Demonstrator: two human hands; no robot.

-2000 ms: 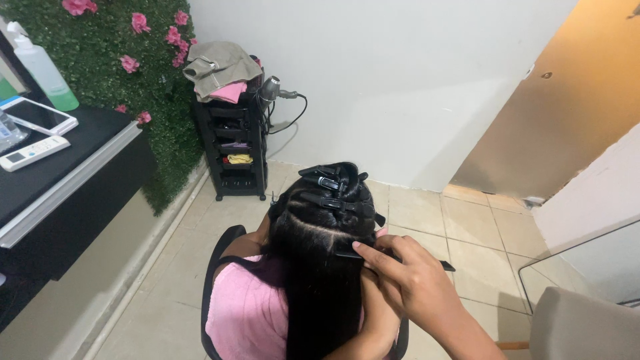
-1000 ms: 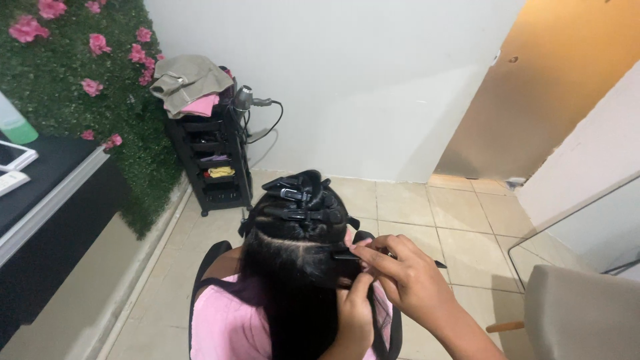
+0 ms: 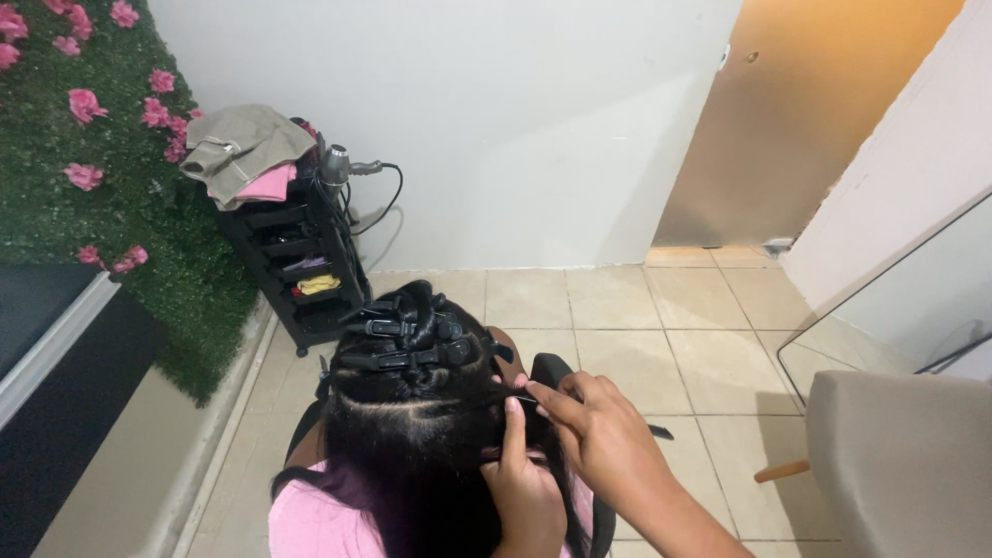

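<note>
A seated person in a pink top (image 3: 322,519) is seen from behind, long dark hair (image 3: 403,480) parted across the back of the head. Black sectioning clips (image 3: 395,358) hold up the top hair. My left hand (image 3: 527,484), thumb raised, grips a strand of hair (image 3: 508,394) at the right side of the head. Close against it, my right hand (image 3: 601,426) has its fingers on the same strand and holds a dark comb, whose end (image 3: 661,432) sticks out beyond the hand. Most of the comb is hidden by the fingers.
A black wheeled trolley (image 3: 291,302) stands by the wall with a grey-brown cloth (image 3: 248,147) on top and a hair dryer (image 3: 335,167) at its side. A black counter (image 3: 70,372) is at left. At right are a beige chair (image 3: 899,457) and a leaning mirror (image 3: 891,325).
My left thumb and fingers have come up to the strand at the right side of the head, next to my right hand. The view has shifted left-to-right, so the counter shows less.
</note>
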